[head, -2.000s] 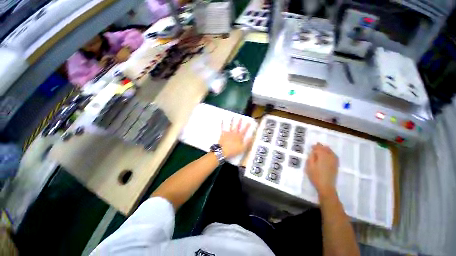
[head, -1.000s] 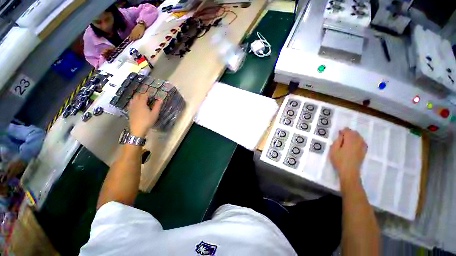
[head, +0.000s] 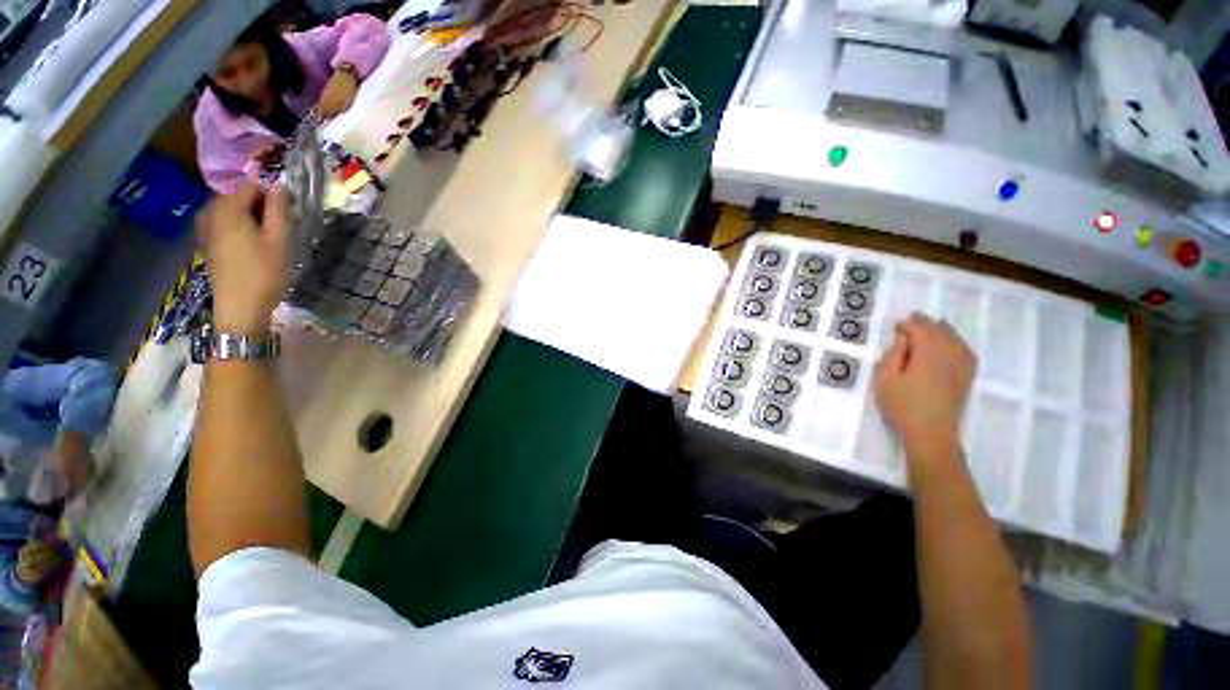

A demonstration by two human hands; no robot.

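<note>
My left hand [head: 250,256] is raised at the left and grips a shiny plastic blister tray [head: 308,175] by its side, tilted nearly upright and blurred. Below it, stacked filled blister trays [head: 391,283] show grey squares in rows. My right hand [head: 928,380] rests with curled fingers over the large white compartment tray [head: 1039,404]; whether it holds anything is hidden. Grey square housings [head: 789,357] with dark rings fill the tray's left cells. A plain white sheet or empty tray [head: 618,299] lies left of it.
The wooden worktable [head: 445,243] has a round hole and dark parts. A white cable [head: 672,105] and clear bag [head: 600,142] lie beyond the white sheet. The benchtop machine [head: 917,169] with coloured buttons stands behind the large tray. A person in pink [head: 324,68] sits across the worktable.
My left hand has gone from the white sheet to the stacked trays, then up and left with a blister tray lifted in it. My right hand has stayed over the large tray.
</note>
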